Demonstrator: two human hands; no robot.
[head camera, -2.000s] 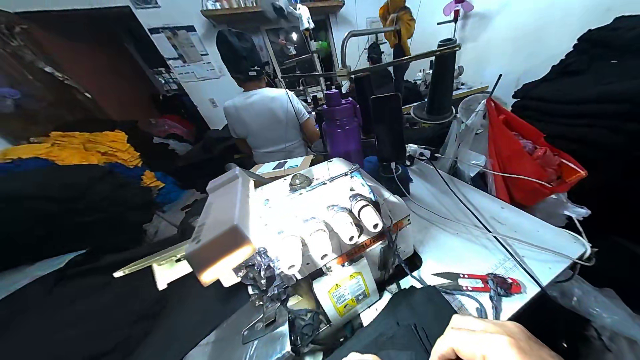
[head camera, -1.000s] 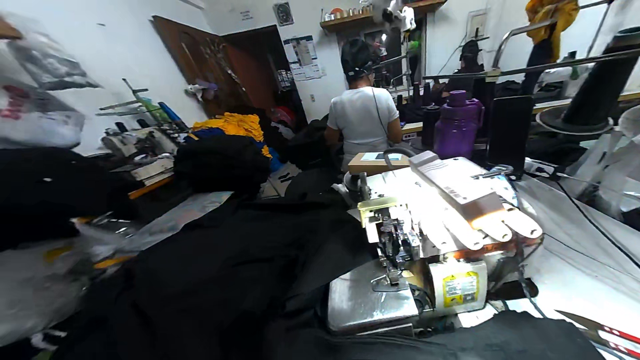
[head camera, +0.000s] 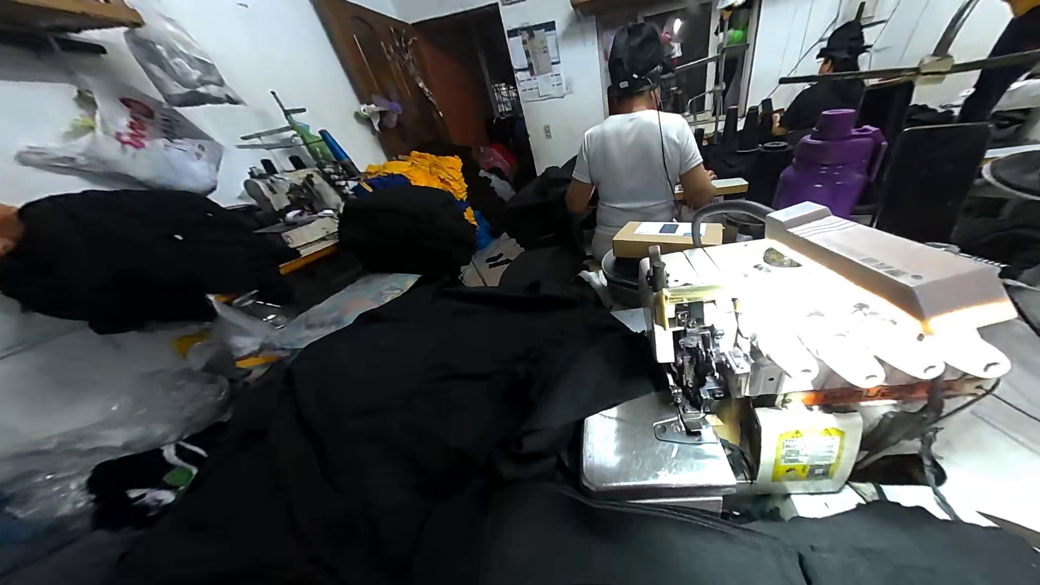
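An overlock sewing machine (head camera: 812, 325) stands at the right, its work light on, with a bare metal plate (head camera: 658, 455) below the presser foot. Black cloth (head camera: 455, 382) spreads left of the plate and touches its edge; more black cloth (head camera: 650, 536) runs across the front. At the far left edge a bit of bare skin (head camera: 8, 230) shows beside a heap of black cloth (head camera: 138, 244). It may be my left hand; its fingers and grip are hidden. My right hand is out of view.
Clear plastic bags (head camera: 81, 414) lie at the left. Behind the machine are a cardboard box (head camera: 666, 240) and a purple bottle (head camera: 829, 162). A person in a white shirt (head camera: 638, 162) sits with their back to me; another person (head camera: 833, 81) is farther right.
The view has swung left. The hand seen on the black cloth at the lower right two seconds ago is out of view. A bit of skin now shows at the left edge.
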